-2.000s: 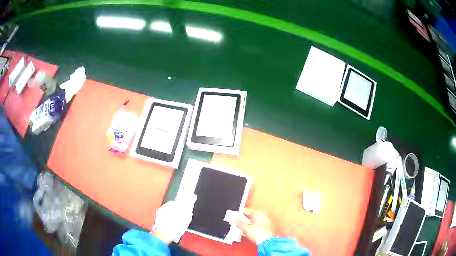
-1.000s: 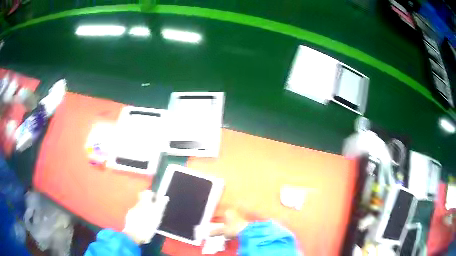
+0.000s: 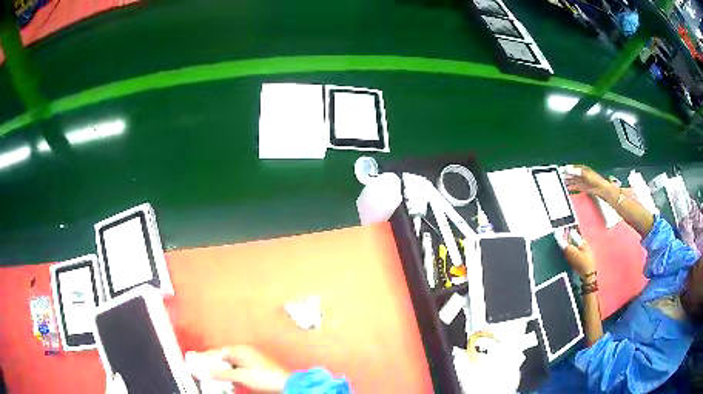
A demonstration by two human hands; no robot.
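Observation:
A black-screened tablet with a white border (image 3: pixel 140 345) is tilted at the lower left. My left hand (image 3: pixel 116 384) is at its lower left edge, mostly hidden behind it and cut off by the frame. My right hand (image 3: pixel 250 368) is at the tablet's right edge, with a white wipe (image 3: pixel 204 365) at its fingertips. Two white box bases with pale-screened tablets, one (image 3: pixel 129 254) and another (image 3: pixel 76 303), stand just behind and left. A small crumpled white piece (image 3: pixel 304 312) lies on the orange mat (image 3: pixel 347 269).
A black tool tray (image 3: pixel 417 300) holds a tape roll (image 3: pixel 458 185) and small tools. A dark tablet (image 3: pixel 505 278) lies over its right side. A squat white bottle (image 3: pixel 379 198) stands behind. A white lid (image 3: pixel 292 121) adjoins a boxed tablet (image 3: pixel 356 118). A blue-sleeved person (image 3: pixel 655 308) handles another boxed tablet.
The view has swung right, so the mat and boxes appear further left and the neighbouring person has come into view. The tablet remains with my hands.

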